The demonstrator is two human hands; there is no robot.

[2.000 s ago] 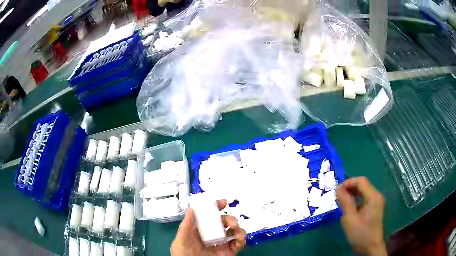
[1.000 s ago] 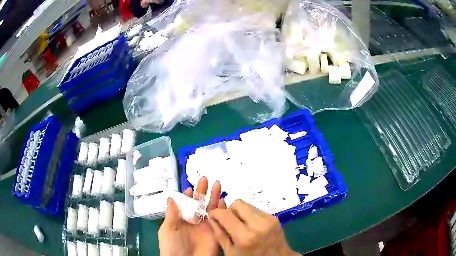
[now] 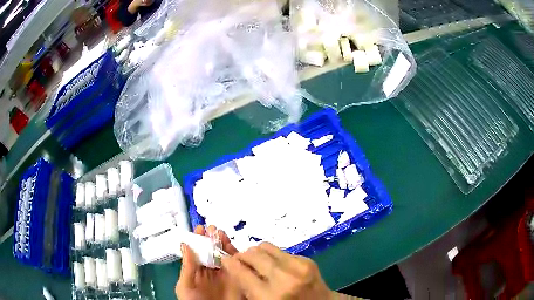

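My left hand point(image 3: 196, 278) holds a white housing point(image 3: 199, 248) near the bottom centre, its end turned to the right. My right hand point(image 3: 275, 272) is at that end, fingertips pinched close to it; a thin light thing shows between the fingertips, too blurred to tell. The blue tray point(image 3: 375, 206) lies just beyond the hands with a heap of small flat white pieces point(image 3: 275, 187). The clear plastic box point(image 3: 136, 246) with white housings stands left of it.
A filled blister tray point(image 3: 103, 246) and slotted blue racks point(image 3: 44, 217) are at left. A large clear bag point(image 3: 216, 76) and a bag with cream blocks point(image 3: 360, 60) lie behind. Empty blister trays point(image 3: 462, 129) are at right, a red stool point(image 3: 497, 258) below them.
My right hand has moved left from the blue tray's right side to the housing's end. The housing has tipped over from its more upright pose. The whole view has shifted.
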